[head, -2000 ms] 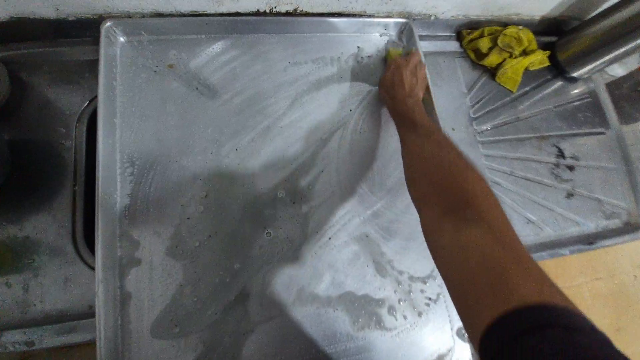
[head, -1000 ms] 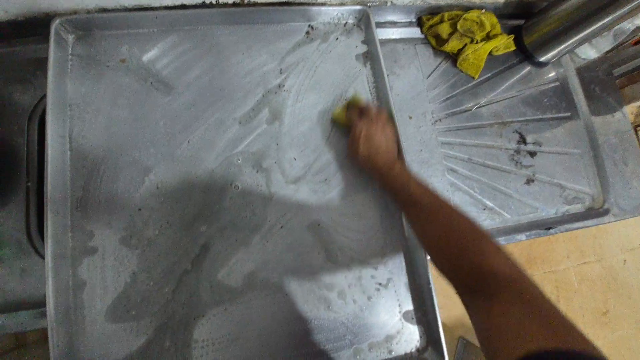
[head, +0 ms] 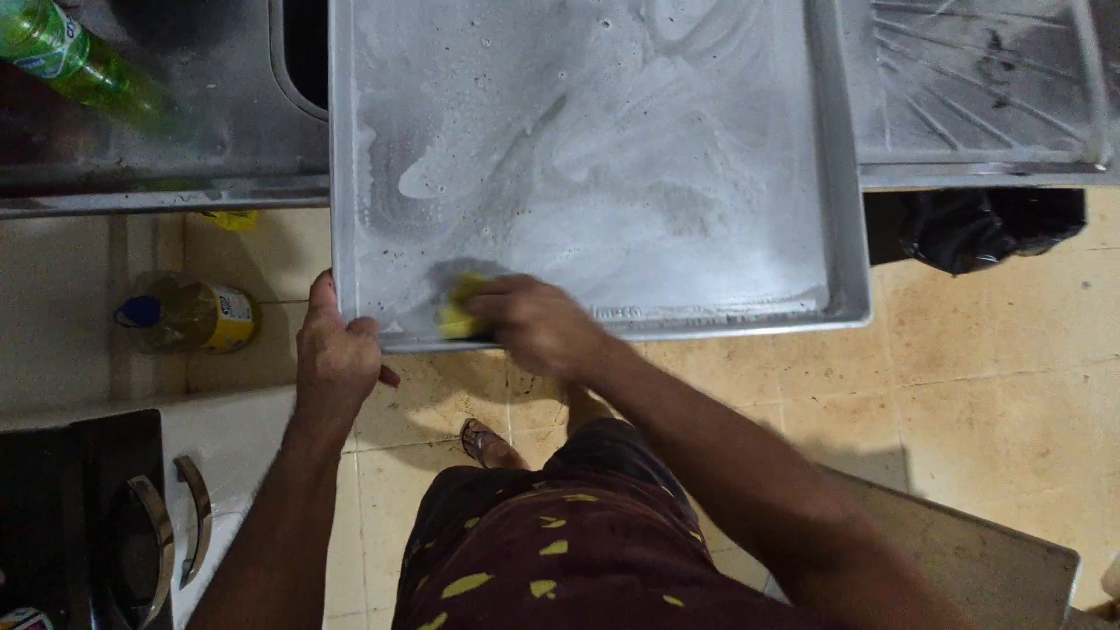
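Note:
A large wet metal baking tray (head: 604, 175) spans the upper middle of the view, its near edge jutting past the sink's front. My left hand (head: 337, 346) grips the tray's near left corner, thumb along the left rim. In my right hand (head: 547, 324) is a yellow sponge (head: 462, 306), pressed on the tray floor by the near rim, left of centre; the hand is slightly blurred. Streaks and wet patches cover the tray's surface.
Behind the tray lie a steel sink (head: 219, 144) and a ribbed drainboard (head: 971, 87). A green bottle (head: 87, 66) is at upper left; a blue-capped bottle (head: 197, 313) is below. A black bag (head: 997, 227) hangs right. Another flat panel (head: 954, 542) is at lower right.
My right hand with the sponge has moved from the tray's far right part to its near left edge. My left hand has come into view on the corner. The view has tilted down.

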